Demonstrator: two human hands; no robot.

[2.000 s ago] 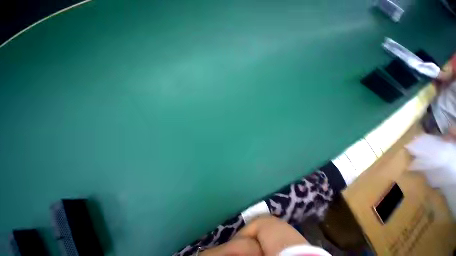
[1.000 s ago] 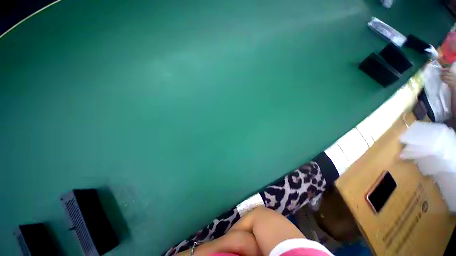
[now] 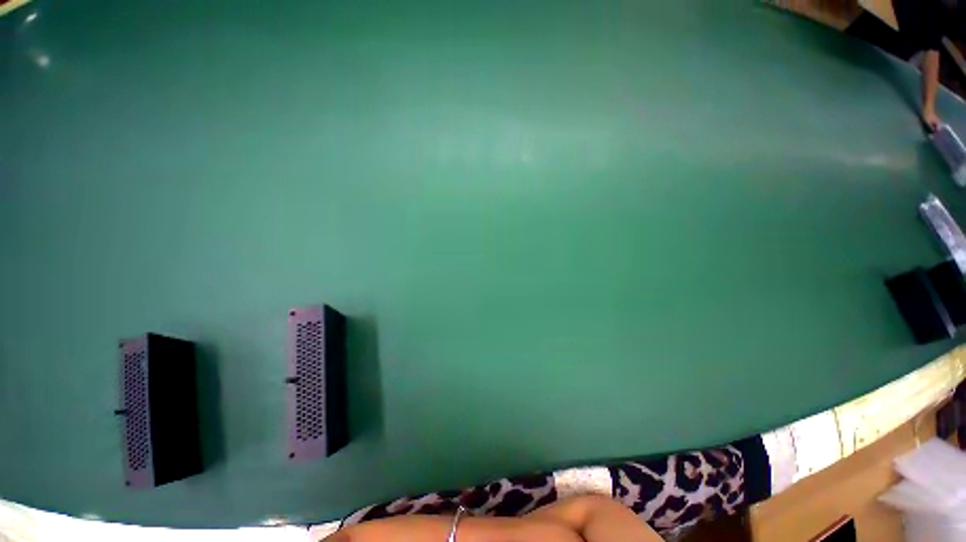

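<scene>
Two black box-shaped device housings stand on the green surface at the lower left, one at the far left (image 3: pixel 170 411) and one to its right (image 3: pixel 334 381). Their vented narrow sides face left, and a small dark piece sticks out at the middle of each. My bare arms (image 3: pixel 530 526) rest on the leopard-print cloth at the bottom edge, cut off by the frame. A silvery bracelet (image 3: pixel 457 523) shows on one. I can make out no fingers of my left or right hand. Neither housing is touched.
The green surface (image 3: pixel 508 244) has a pale edge. At the far right are black housings (image 3: pixel 922 305) and a silvery wrapped unit (image 3: pixel 941 224). Another person's arm (image 3: pixel 930 90) reaches a second wrapped unit. A brown carton (image 3: pixel 805 498) with a phone and white sheets stands lower right.
The view has turned and shifted, so both near housings now show whole and further right. A person's arm at the upper right has come into view. My arms remain at the bottom edge.
</scene>
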